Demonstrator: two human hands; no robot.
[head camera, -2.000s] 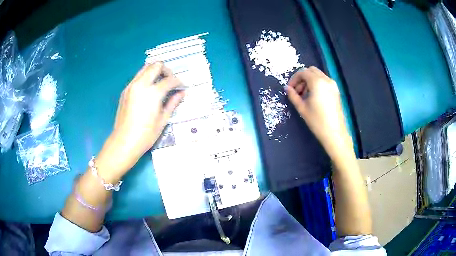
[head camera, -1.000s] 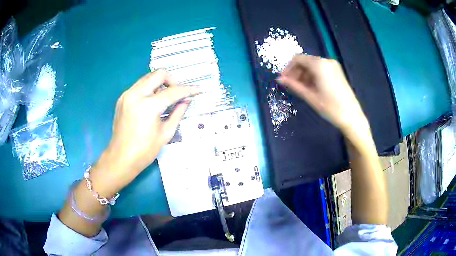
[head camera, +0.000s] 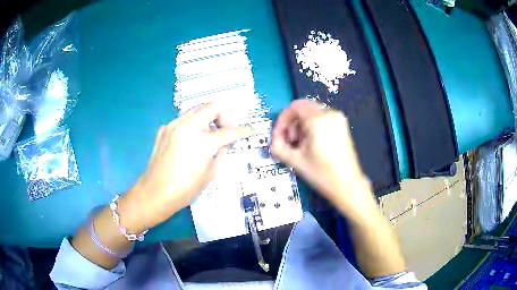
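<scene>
Thin white rods (head camera: 212, 71) lie side by side in a stack above the whitish fixture plate (head camera: 218, 212). The toggle clamp (head camera: 250, 205) sits on the plate, its handle over the table edge. My left hand (head camera: 190, 156) is over the plate's upper left, thumb and index finger pinched towards the plate's top; what they hold is too small and bright to tell. My right hand (head camera: 312, 141) is blurred, fingers curled, at the plate's upper right; whether it holds a part cannot be told. The small white parts (head camera: 324, 59) lie piled on the black mat; my right hand hides most of the greyer pile.
The black mat (head camera: 368, 130) lies right of the fixture, a second black mat (head camera: 422, 113) beyond it. Clear bags (head camera: 51, 105) and a small speckled bag (head camera: 48, 164) lie at the left. Cardboard (head camera: 425, 221) and blue crates are at the lower right.
My right hand has moved left and down from the piles to the fixture's upper right. My left hand has moved slightly right and down, over the plate's top.
</scene>
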